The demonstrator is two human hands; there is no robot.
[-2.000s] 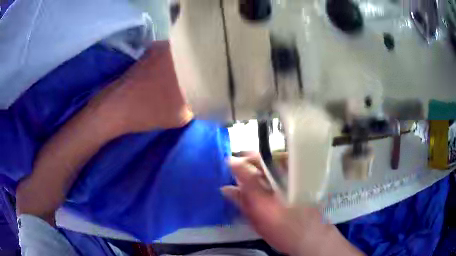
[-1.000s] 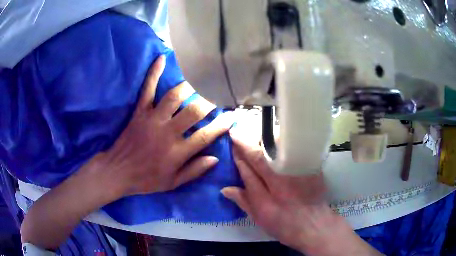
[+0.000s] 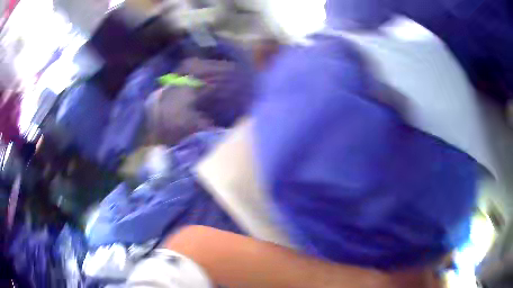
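The view is strongly blurred. A royal-blue garment (image 3: pixel 365 169) fills the middle and right, lying over a pale table whose corner (image 3: pixel 233 174) shows to its left. Pale grey-blue cloth (image 3: pixel 433 79) lies along the garment's upper right. My left forearm runs along the bottom below the garment, with a white sleeve at its lower left. Its hand is hidden or too blurred to make out at the lower right. My right hand is out of the picture. A bright glow (image 3: pixel 475 242) shows at the lower right edge of the garment.
Heaped blue-violet cloth (image 3: pixel 152 208) lies left of the table. Beyond it are blurred dark and blue shapes with a bright green patch (image 3: pixel 181 80). A glaring white light shows at the top, and more dark blue cloth at the top right.
The view has swung left, away from the machine head, which is out of the picture. My right hand has left the view. The garment and my left forearm now appear further right.
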